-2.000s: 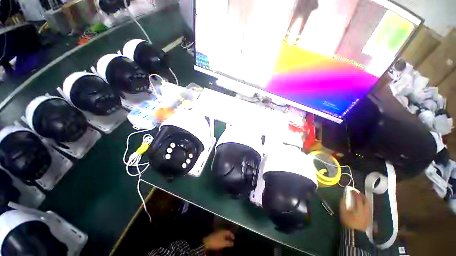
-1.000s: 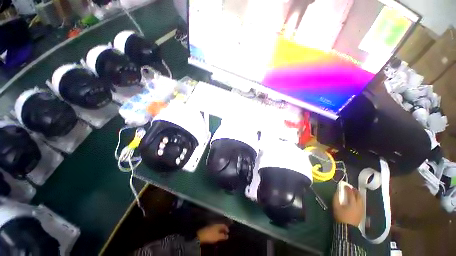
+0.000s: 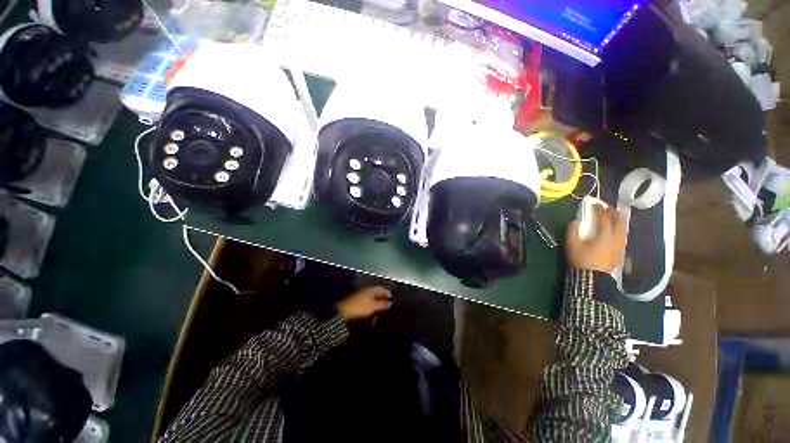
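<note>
My right hand (image 3: 598,241) rests on the small white computer mouse (image 3: 588,218) at the right of the bench. My left hand (image 3: 365,302) is below the bench edge near my lap, its fingers too small and dark to read. Three white-and-black PTZ cameras stand in a row on the green bench. The left one (image 3: 213,154) and middle one (image 3: 372,177) face me with pale dots around the lens. The right one (image 3: 478,221) has its black head turned so its front does not show.
A keyboard (image 3: 338,35) and the blue monitor corner (image 3: 572,19) lie behind. A yellow ring roll (image 3: 559,168), a thin dark tool (image 3: 544,233) and a curved white strip (image 3: 668,227) are near the mouse. More cameras (image 3: 45,67) stand left. A large black shape (image 3: 671,82) is behind right.
The view has tilted down, leaving most of the monitor out. The middle camera's head has turned to show its pale dots, and the right camera's head has also turned. My right hand stays on the mouse.
</note>
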